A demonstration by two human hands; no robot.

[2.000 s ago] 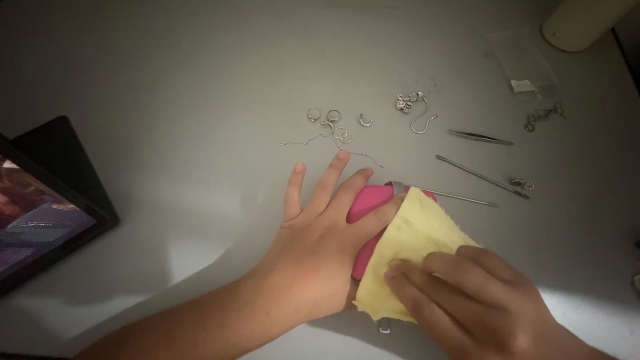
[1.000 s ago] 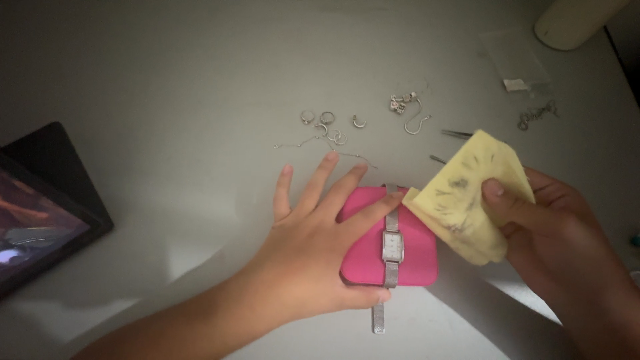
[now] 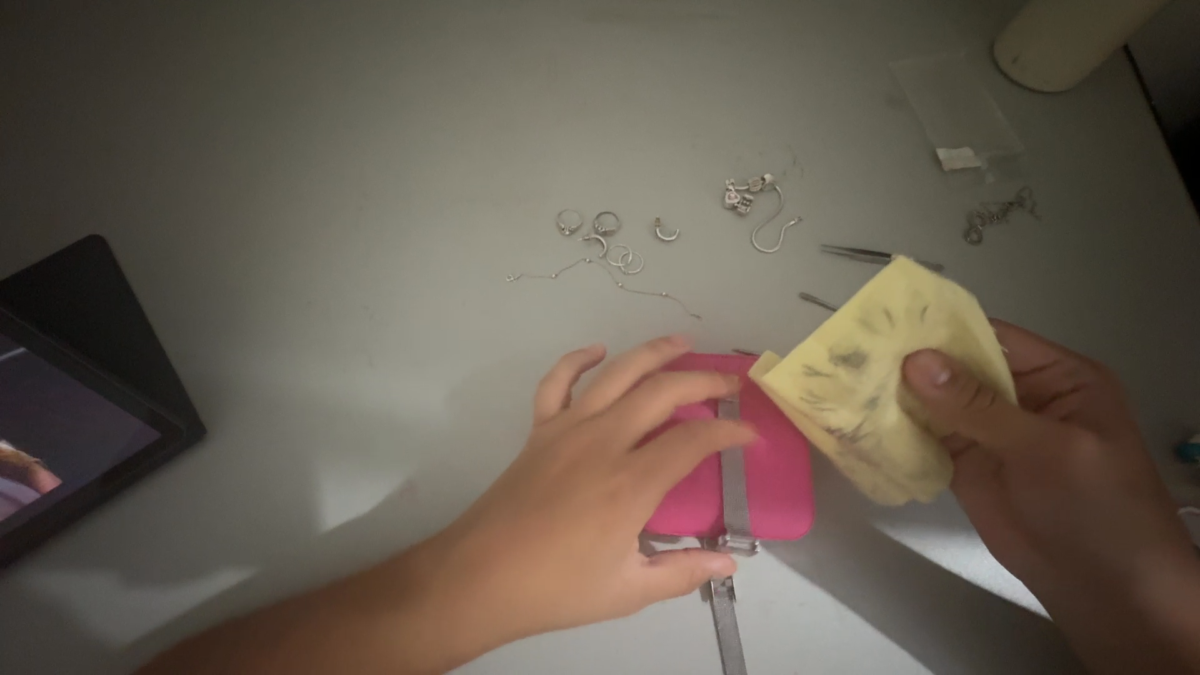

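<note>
My left hand spreads over a pink case, its fingers on the metal mesh band of a wristwatch that lies across the case. The thumb is by the band's clasp at the case's lower edge, and a strip of band hangs below. The watch face is not seen. To the right, my right hand pinches a folded yellow cloth with dark smudges between thumb and fingers. One corner of the cloth hangs over the case's right side.
Rings, a thin chain, a small hoop and a charm bracelet lie beyond the case. Tweezers, a tangled chain, a plastic bag and a pale cylinder are at right. A tablet stands left.
The cloth, pressed over the watch two seconds ago, is now lifted to the right. The watch face, visible on the case one second ago, is out of sight, and the band has shifted downward.
</note>
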